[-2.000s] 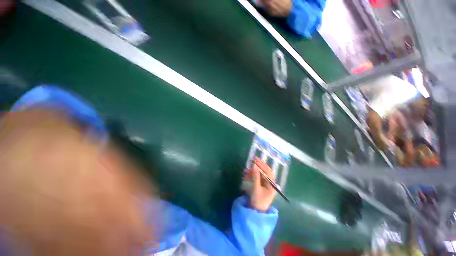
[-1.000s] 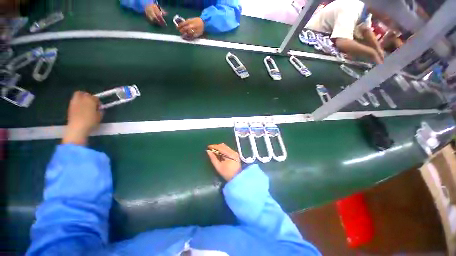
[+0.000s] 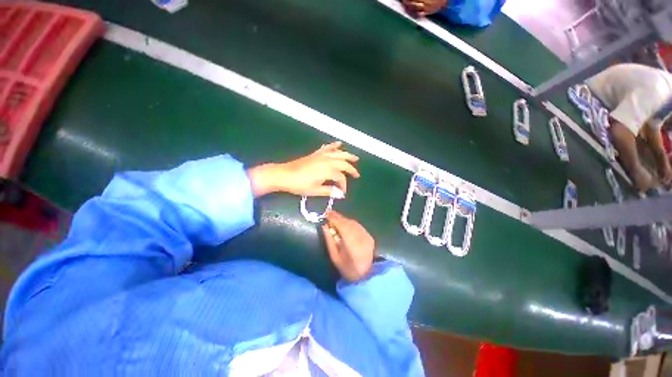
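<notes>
A white oval housing frame [image 3: 315, 216] lies on the green bench in front of me, its upper part covered by my left hand [image 3: 313, 174]. My left hand holds the frame, with a small white spot at a fingertip. My right hand [image 3: 349, 245] is at the frame's lower end, fingers pinched around a thin tool that shows only as a small glint. Three more frames [image 3: 440, 213] with blue-and-silver ends lie side by side to the right, against the pale rail.
A pink-red compartment tray [image 3: 44, 66] is at far left. A pale rail [image 3: 250, 90] crosses the bench; frames lie beyond it. A dark bundle [image 3: 595, 283] is at right, a red bin [image 3: 495, 361] below. Other people's arms [image 3: 626, 143] show at top and right.
My left hand has come from the far left belt to the bench before me with a frame. My right hand has moved to that frame's lower end. The view has turned, showing the pink tray.
</notes>
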